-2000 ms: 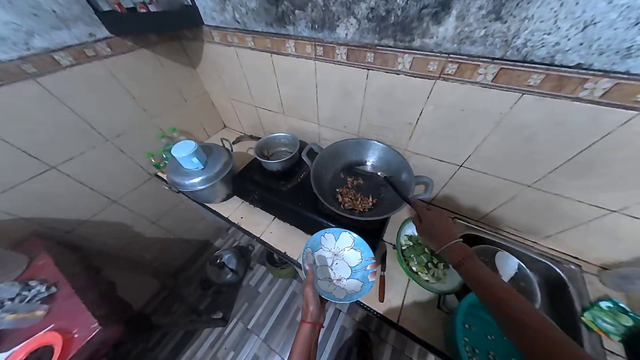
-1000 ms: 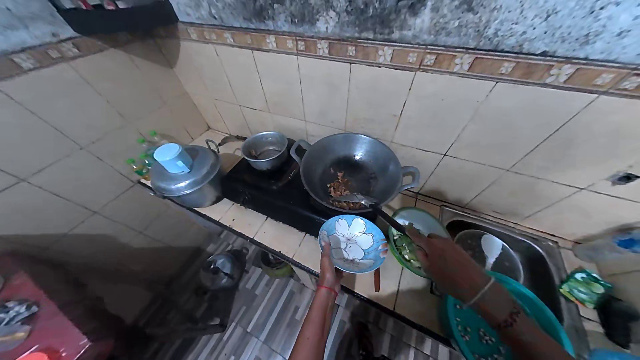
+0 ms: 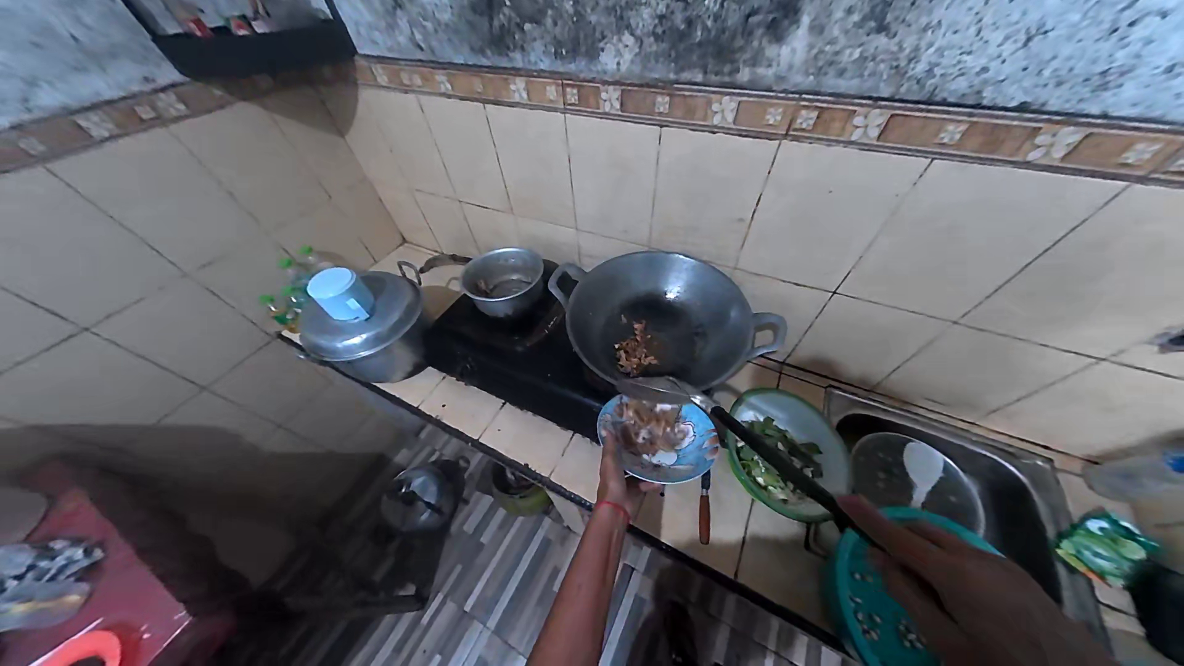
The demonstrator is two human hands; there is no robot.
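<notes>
My left hand (image 3: 618, 476) grips the rim of a blue floral bowl (image 3: 689, 461), which now holds browned fried pieces (image 3: 647, 425). The bowl is held just in front of a large metal wok (image 3: 708, 347) on the stove. My right hand (image 3: 962, 583), blurred, is closed on the black handle of a metal spatula (image 3: 777, 453); its blade is over the bowl, at the wok's near rim. A smaller heap of browned pieces (image 3: 636, 350) lies in the wok. A green-rimmed bowl of cut green vegetables (image 3: 786, 453) stands right of the blue bowl.
Left of the wok are a small metal pot (image 3: 504, 282) on the black stove (image 3: 518, 370) and a lidded pot (image 3: 361, 342) topped by a light blue cup (image 3: 340, 294). A knife handle (image 3: 705, 518) shows near the counter edge. At right are a teal basin (image 3: 856, 592) and a sink (image 3: 1027, 499).
The spatula has moved from inside the wok to over the blue bowl. Browned pieces now lie in the bowl, which looked bare two seconds ago, and fewer remain in the wok.
</notes>
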